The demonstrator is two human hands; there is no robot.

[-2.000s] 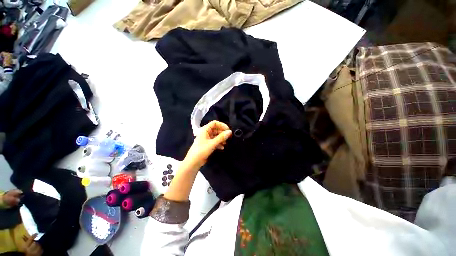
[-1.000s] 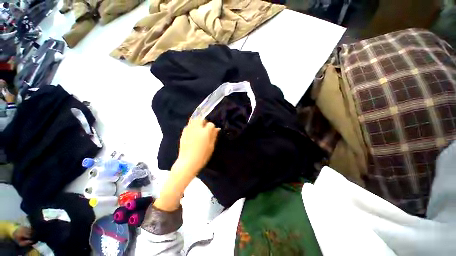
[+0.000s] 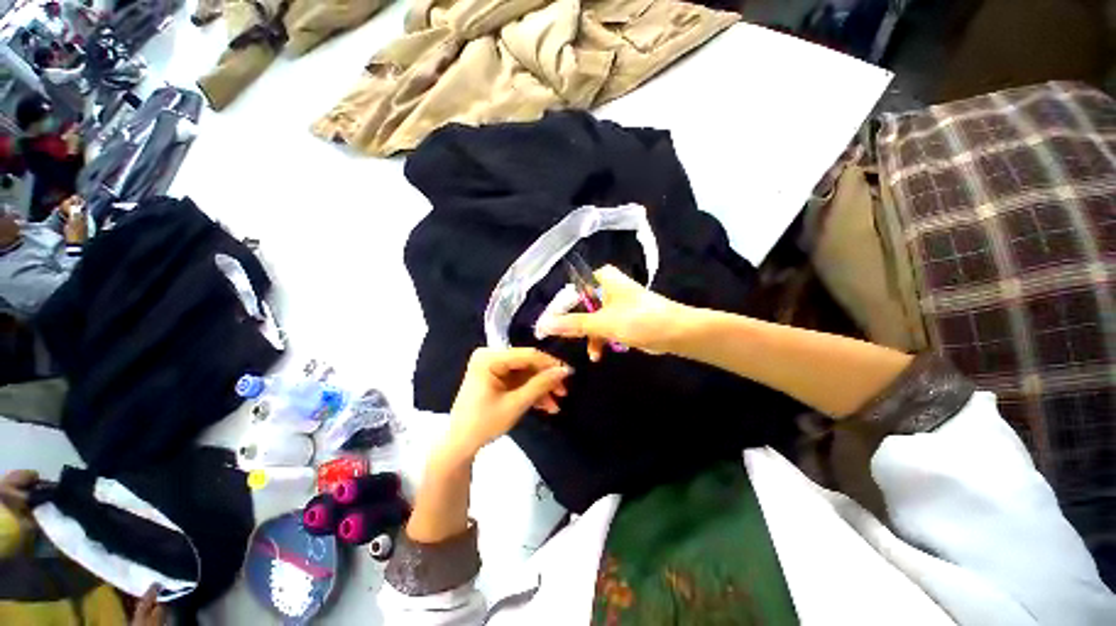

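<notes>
The black garment [image 3: 685, 397] lies heaped in front of me, its white waistband lining [image 3: 524, 269] curved round the dark opening. My right hand [image 3: 624, 320] is over the opening, closed round small snips [image 3: 585, 279] with dark pointed blades pointing away and a pink-red touch at the handle. White cloth shows beside its fingertips. My left hand [image 3: 496, 397] is at the near left edge of the waistband, thumb and fingertips close together, just short of my right hand. Whether it pinches thread, needle or cloth is too small to tell.
Tan garments [image 3: 490, 61] lie at the far edge. Plaid garments [image 3: 1004, 232] are stacked right. At left are pink-ended black thread cones [image 3: 355, 526], a blue-grey dish [image 3: 260, 575], a blue-capped bottle [image 3: 275, 394] and other black garments [image 3: 135, 306]. Another person's hand [image 3: 18, 489] shows lower left.
My right hand has come into view from the right with the snips. My left hand has moved down off the waistband's left rim, its fingertips now turned right. The view has shifted slightly.
</notes>
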